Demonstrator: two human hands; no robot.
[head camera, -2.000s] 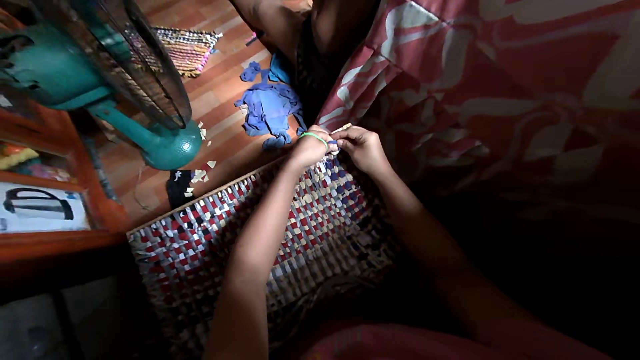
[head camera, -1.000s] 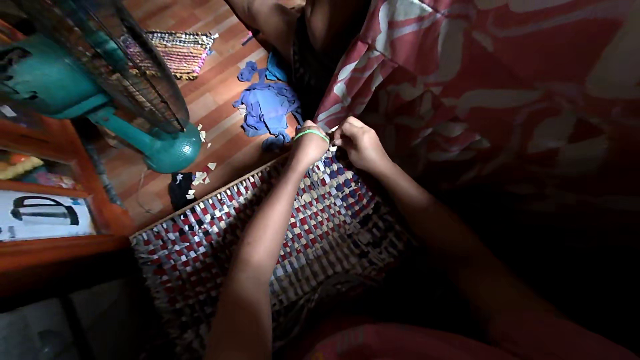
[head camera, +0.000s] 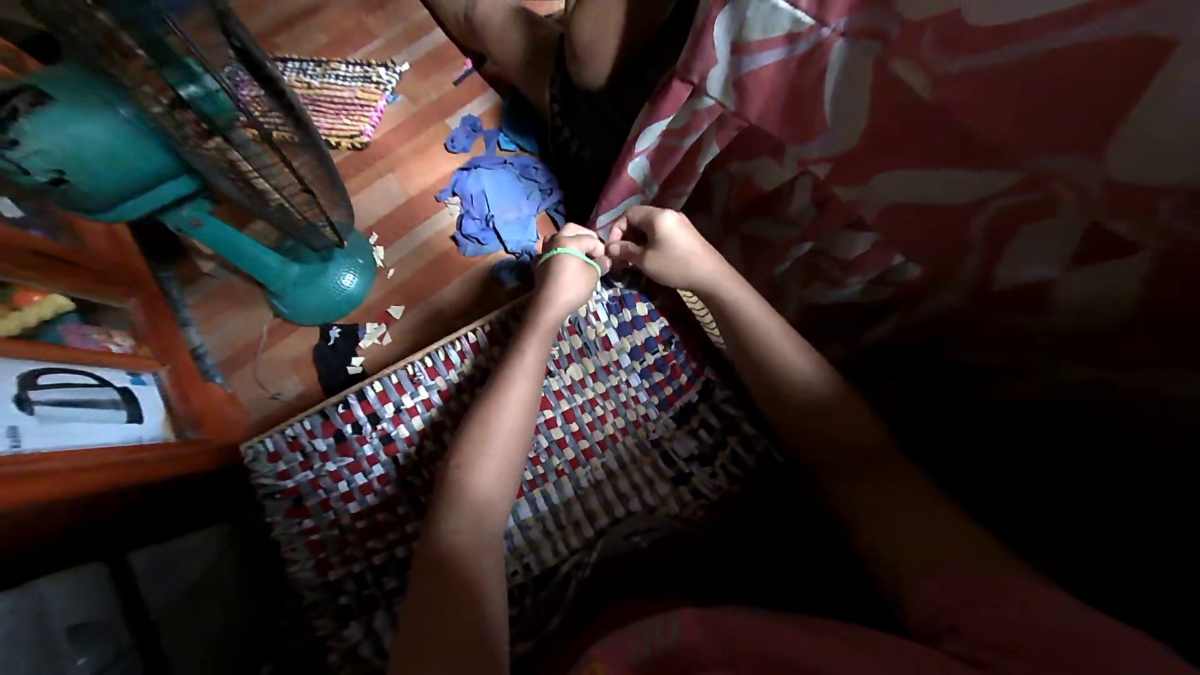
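A woven mat of fabric strips (head camera: 600, 412), in red, white, grey and blue, slopes across the middle, with a thin wooden edge (head camera: 384, 375) along its far side. At its far corner my left hand (head camera: 574, 267), with a green band at the wrist, has its fingers closed on the end of a fabric strip. Close beside it on the right, my right hand (head camera: 661, 246) pinches thumb against fingers; what lies between them is too small to tell. The fingertips of both hands nearly meet. A pile of blue cloth strips (head camera: 502, 202) lies on the floor just beyond.
A green electric fan (head camera: 323, 281) stands at the left beside a wooden cabinet (head camera: 202, 403). Cloth scraps (head camera: 375, 335) and a striped woven rug (head camera: 328, 98) lie on the plank floor. Another person's bare legs (head camera: 525, 42) are at the top. Red patterned cloth (head camera: 900, 141) hangs at the right.
My right hand has shifted slightly and now shows a small gap from the left. A pale braided-looking edge shows beside my right forearm. My left hand stays at the mat's far corner.
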